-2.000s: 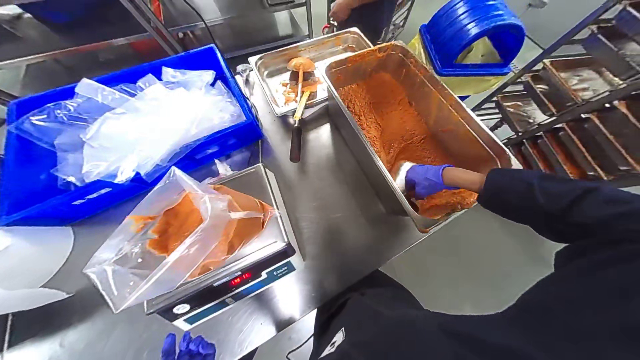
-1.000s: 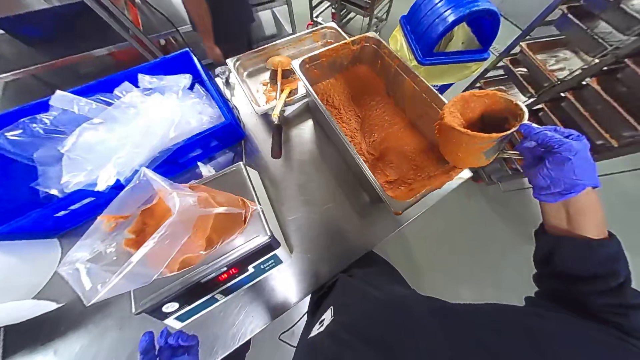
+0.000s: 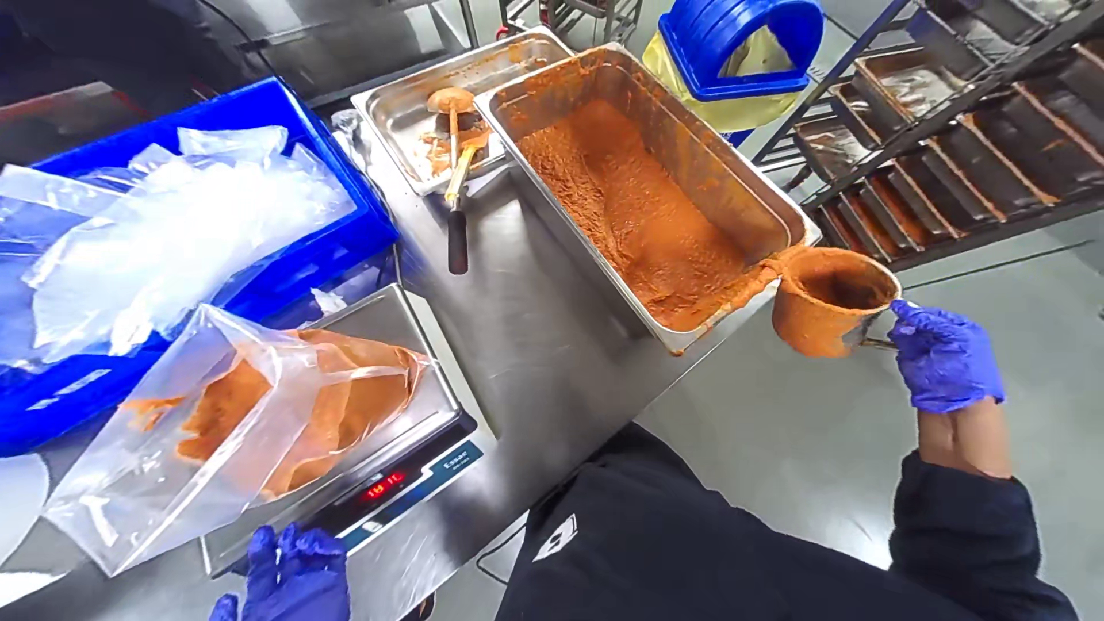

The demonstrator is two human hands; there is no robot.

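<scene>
My right hand point(image 3: 947, 355), in a blue glove, grips the handle of a metal jug point(image 3: 824, 302) coated with orange-brown paste. The jug is at the near right corner of a deep steel pan point(image 3: 569, 203), where paste coats the rim beside it. Inside the pan lies a mass of the same paste point(image 3: 638, 207). My gloved left hand point(image 3: 293, 573) is low at the front of a digital scale point(image 3: 431, 431), fingers apart, holding nothing. A clear plastic bag point(image 3: 250, 414) partly filled with paste lies on the scale, its mouth end toward the left.
A blue crate point(image 3: 366, 220) of clear plastic bags point(image 3: 190, 233) stands left. Behind the scale, a shallow steel tray point(image 3: 388, 116) holds a ladle point(image 3: 453, 108) and a black-handled utensil point(image 3: 458, 237). A blue-lidded bin point(image 3: 733, 52) and a rack of tins point(image 3: 931, 138) stand beyond the steel table point(image 3: 535, 310).
My right hand was down inside the pan two seconds ago, then came out with the coated jug; it is now at the pan's corner. The bag has stayed on the scale.
</scene>
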